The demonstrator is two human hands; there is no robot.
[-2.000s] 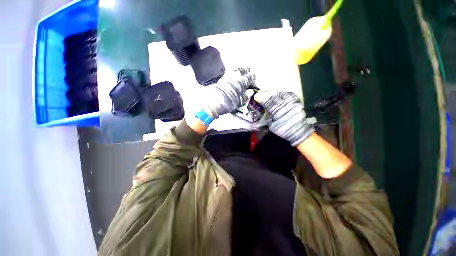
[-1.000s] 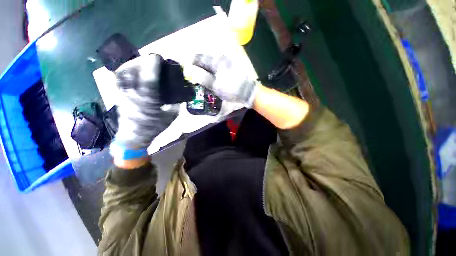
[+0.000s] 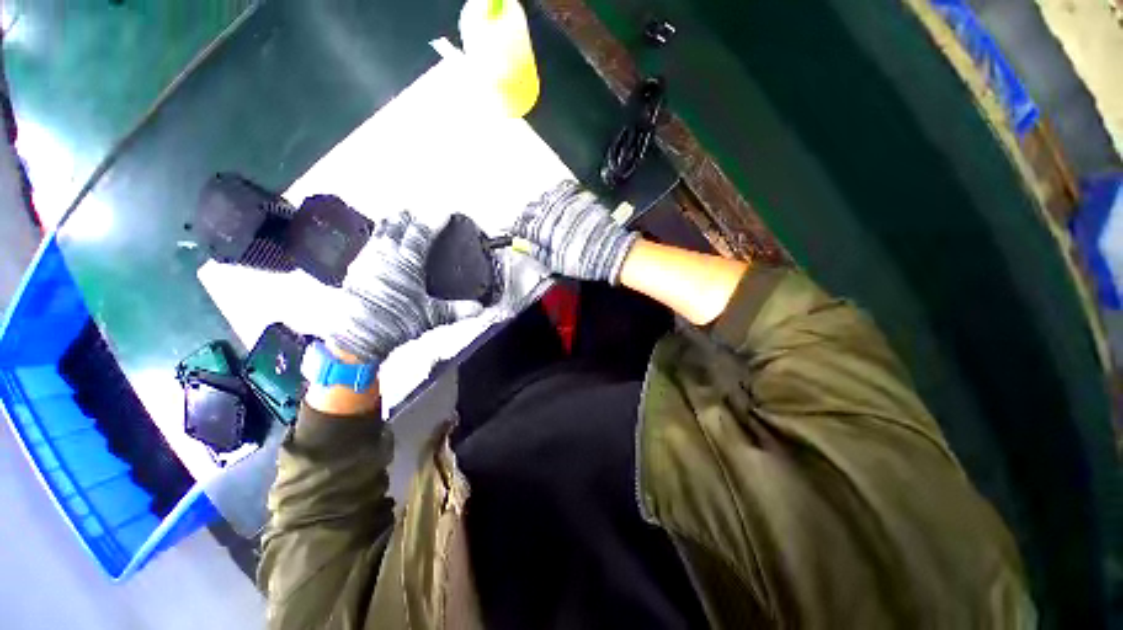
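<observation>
My left hand (image 3: 392, 286), in a grey-white striped glove with a blue band at the wrist, grips a black cover plate (image 3: 461, 260) tilted up over the near edge of the white sheet (image 3: 458, 148). My right hand (image 3: 574, 231), gloved alike, is just right of the plate with its fingers bent around a dark cable end at the plate's right side. Whether the open housing is under the plate is hidden.
Stacked black plates (image 3: 241, 222) and another plate (image 3: 328, 238) lie on the sheet's left side. More plates (image 3: 217, 415) lie nearer. A blue crate (image 3: 74, 425) stands far left. A yellow-white glue bottle (image 3: 500, 55) is at the back. A bundled black cable (image 3: 632, 138) lies by the belt (image 3: 837, 160).
The view has turned, shifting the bench. My left hand has brought a black plate over where the open housing showed, and my right hand has moved to the plate's right side.
</observation>
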